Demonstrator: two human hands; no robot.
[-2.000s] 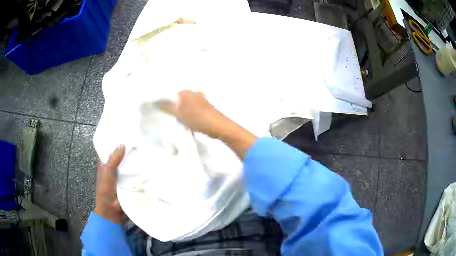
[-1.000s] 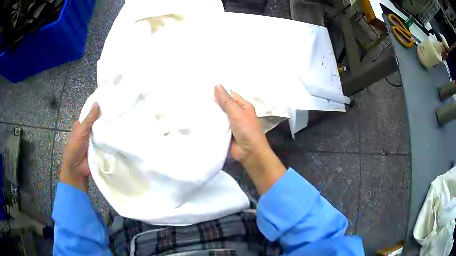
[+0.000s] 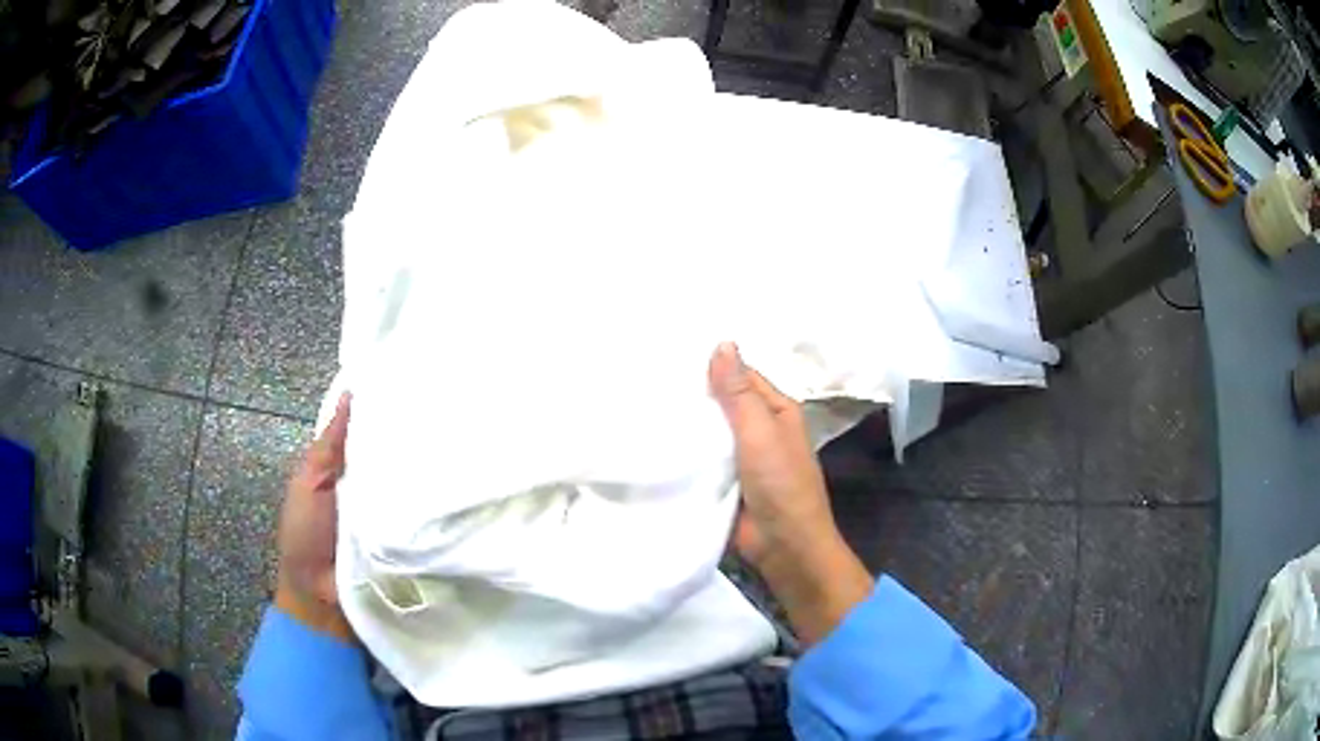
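A large white garment (image 3: 536, 333), overexposed in its middle, lies over my lap and the white-covered stand. My left hand (image 3: 311, 521) holds its left edge, with the thumb on top and the other fingers hidden beneath the cloth. My right hand (image 3: 775, 478) holds its right edge the same way, thumb up. Between my hands the cloth is bunched, with cream folds near my lap. A white covering sheet (image 3: 999, 275) with dark specks shows under the garment on the right.
A blue crate (image 3: 174, 159) of dark pieces stands at the upper left. On the right, a grey table (image 3: 1245, 420) bears yellow-handled scissors (image 3: 1202, 152), a cream container (image 3: 1280, 210) and a crumpled white garment (image 3: 1281, 659). A plaid apron (image 3: 623, 709) covers my lap.
My right hand, over the middle of the cloth two seconds ago, is now at its right edge. Since one second ago, the bunched cloth between my hands has flattened and its folds have shifted.
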